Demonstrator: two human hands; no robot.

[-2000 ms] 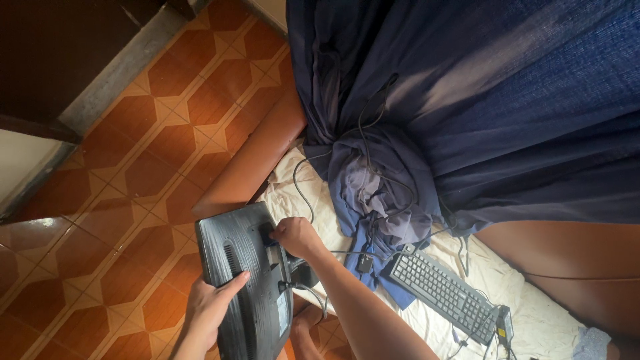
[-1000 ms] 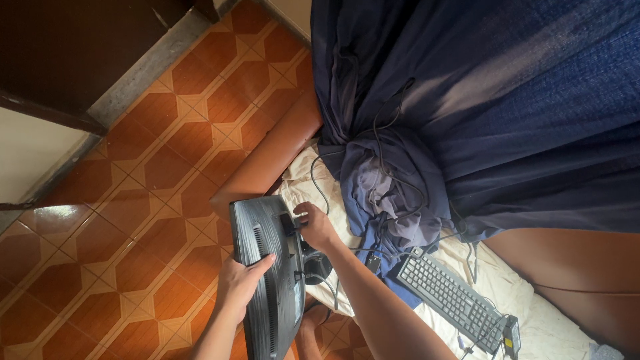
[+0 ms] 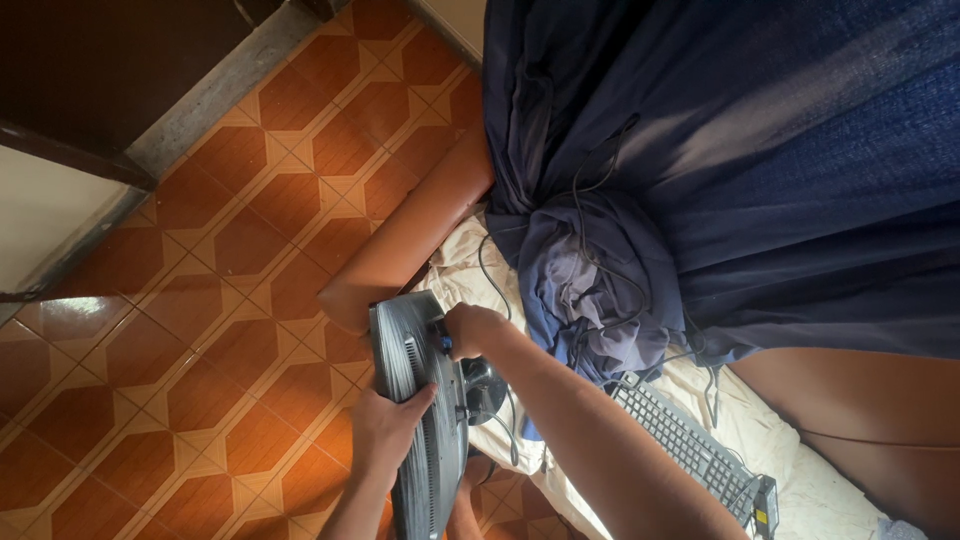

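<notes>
A black computer monitor [image 3: 424, 420] is tilted on edge, its ribbed back facing up and right. My left hand [image 3: 386, 431] grips its left edge, the thumb lying over the back. My right hand [image 3: 474, 330] has its fingers closed on a cable connector with a blue part [image 3: 445, 343] at the monitor's rear ports. Another cable plug [image 3: 469, 414] sits in the back lower down. The round black monitor stand [image 3: 486, 391] shows behind, partly hidden by my right forearm. A black keyboard [image 3: 682, 442] lies on the white cloth to the right.
Loose black cables [image 3: 581, 217] run over a bunched blue cloth [image 3: 600, 285] below a dark blue curtain [image 3: 787, 150]. A brown padded armrest [image 3: 412, 240] borders the seat with its white cover [image 3: 757, 405]. A small black box [image 3: 766, 506] lies by the keyboard. Tiled floor [image 3: 225, 337] spreads left.
The monitor has turned more edge-on, with my left hand still on its edge. My right hand stays at the rear ports. The view has shifted somewhat.
</notes>
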